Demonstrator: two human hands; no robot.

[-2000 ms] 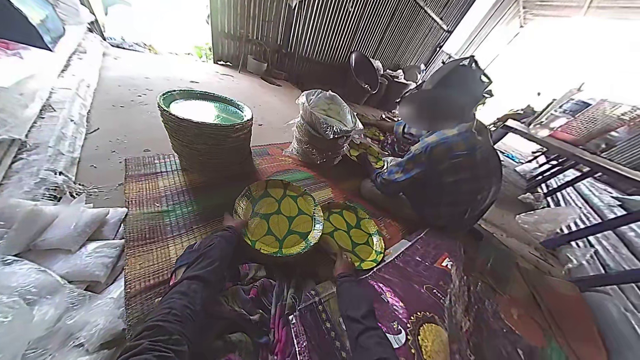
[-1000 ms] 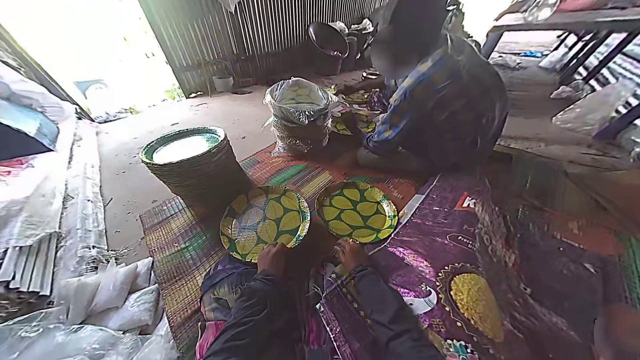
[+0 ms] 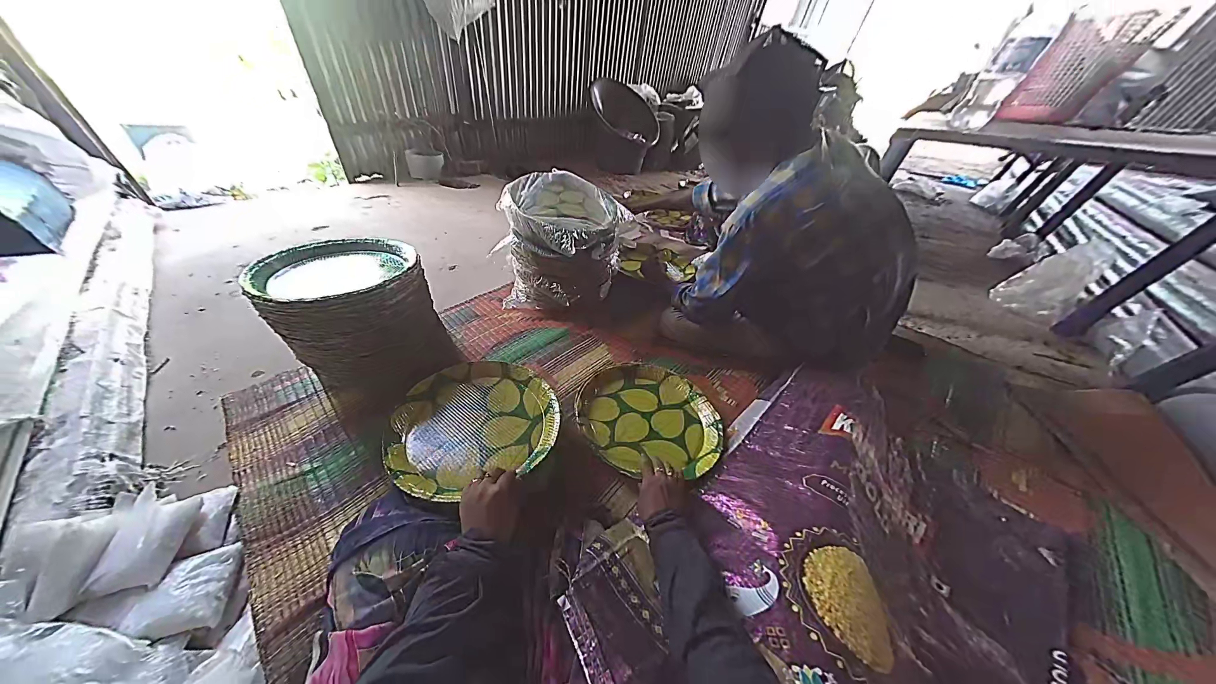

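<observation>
Two round plates with a green and yellow leaf pattern lie side by side in front of me. My left hand [image 3: 490, 503] has its fingers on the near rim of the left plate [image 3: 472, 429]. At the near edge of the right plate [image 3: 650, 421], my right hand [image 3: 662, 489] touches the rim with its fingertips. Whether either hand grips its plate is unclear. Behind and left of the left plate rises a tall stack of green-rimmed plates [image 3: 347, 304]. A translucent plastic sack [image 3: 562, 242] with leaf-patterned plates inside stands farther back.
A person [image 3: 807, 237] in a checked shirt sits at back right beside more patterned plates [image 3: 655, 264]. A woven mat [image 3: 285, 494] and a purple printed sheet [image 3: 788, 494] cover the floor. White plastic packets [image 3: 161, 560] lie at left; a bench [image 3: 1073, 142] stands right.
My left hand, earlier at the left plate's left side, is now at its near edge. My right hand is now at the right plate's near edge. The two plates are farther apart than two seconds ago.
</observation>
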